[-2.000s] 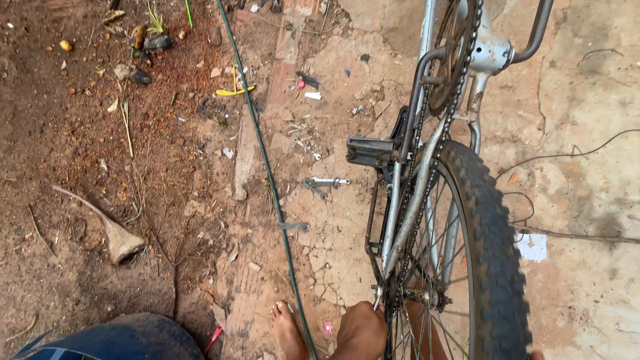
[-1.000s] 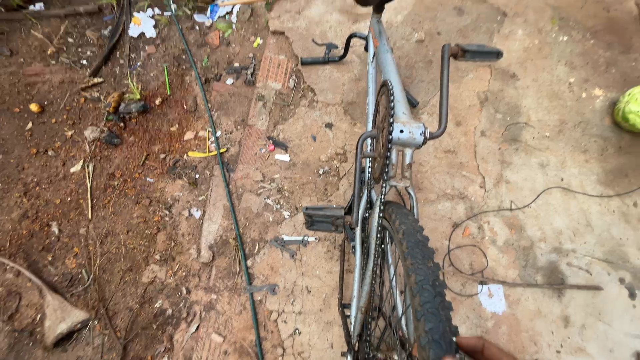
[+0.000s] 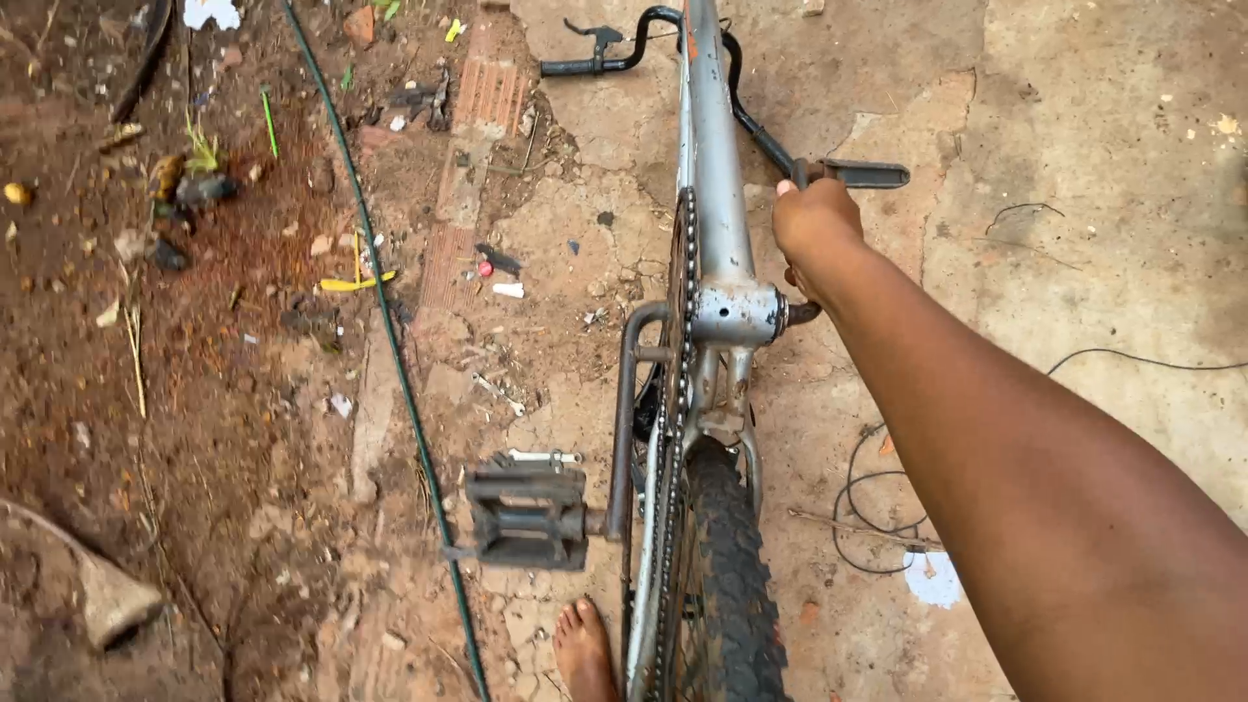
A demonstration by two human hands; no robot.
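A bicycle with a grey metal frame (image 3: 723,166) stands upside down, its handlebar (image 3: 624,60) low on the ground at the top. My right hand (image 3: 821,234) is closed around the right crank arm, just below the right pedal (image 3: 866,175). The left pedal (image 3: 526,515) sticks out on the other side, on the left crank arm (image 3: 624,429). Between the cranks the chain (image 3: 690,253) runs over the chainring and down beside the knobby rear tyre (image 3: 731,585). My left hand is not in view.
A green hose (image 3: 375,273) crosses the ground on the left. Wrenches (image 3: 544,456) lie by the left pedal. A bare foot (image 3: 583,648) stands left of the wheel. Thin black wire (image 3: 848,507) and a white scrap (image 3: 933,579) lie on the right. A yellow plastic piece (image 3: 357,283) lies beside the hose.
My right hand, at the rear tyre a second ago, has moved up to the right crank arm and taken hold of it. The view has shifted forward along the bicycle.
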